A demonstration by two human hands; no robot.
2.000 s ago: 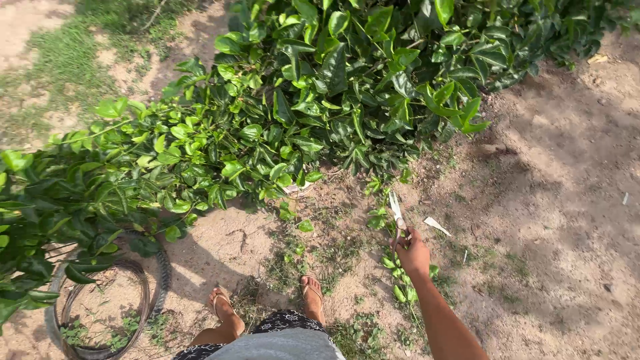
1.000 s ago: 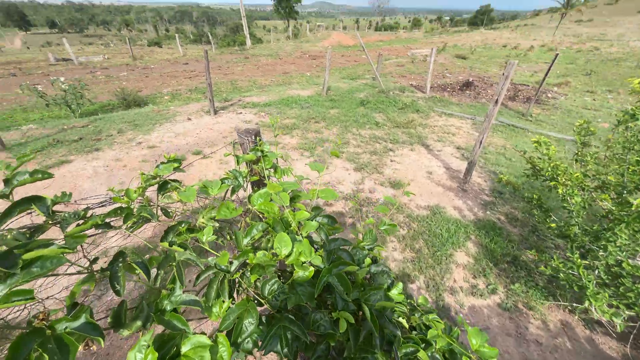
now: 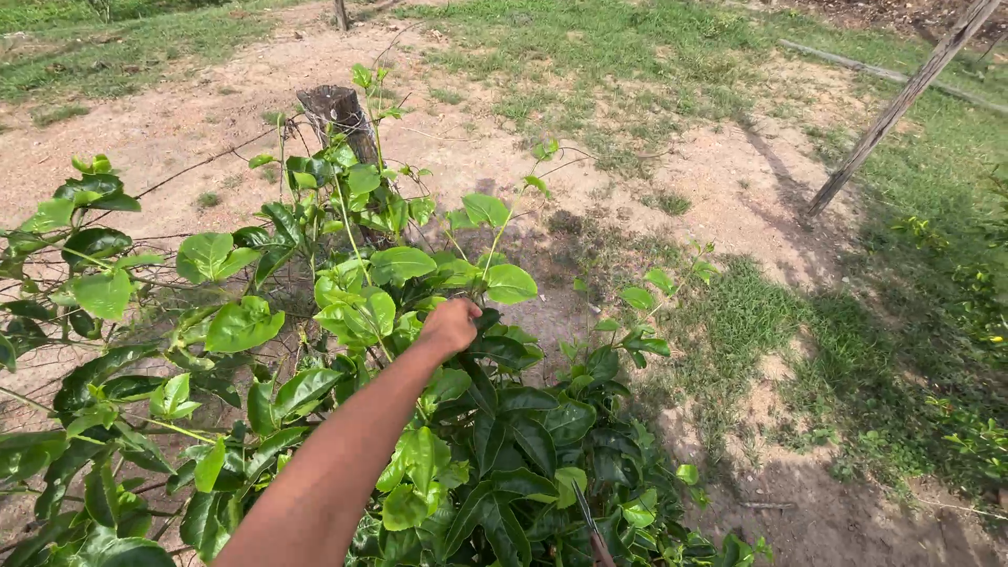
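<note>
A leafy climbing vine (image 3: 488,441) fills the lower middle and left of the head view. My left hand (image 3: 453,324) reaches into its top with fingers curled on a leafy shoot; the fingertips are partly hidden by leaves. Only a little of my right hand (image 3: 602,554) shows at the bottom edge, closed on a slim metal cutting tool, which looks like scissors (image 3: 584,508). The blades point up among the dark leaves, below and to the right of my left hand. Thin young shoots (image 3: 508,216) rise just above my left hand.
A weathered wooden post (image 3: 339,118) with wire around it stands behind the vine. Wire strands (image 3: 209,161) run left from it. A leaning wooden pole (image 3: 898,106) stands at right, with a shrub (image 3: 980,276) at the right edge. Sandy ground and grass patches surround the vine.
The view has swung from the ground by my feet up to the fence, then down to the vine's top. My left arm has come into view, its hand now in the foliage.
</note>
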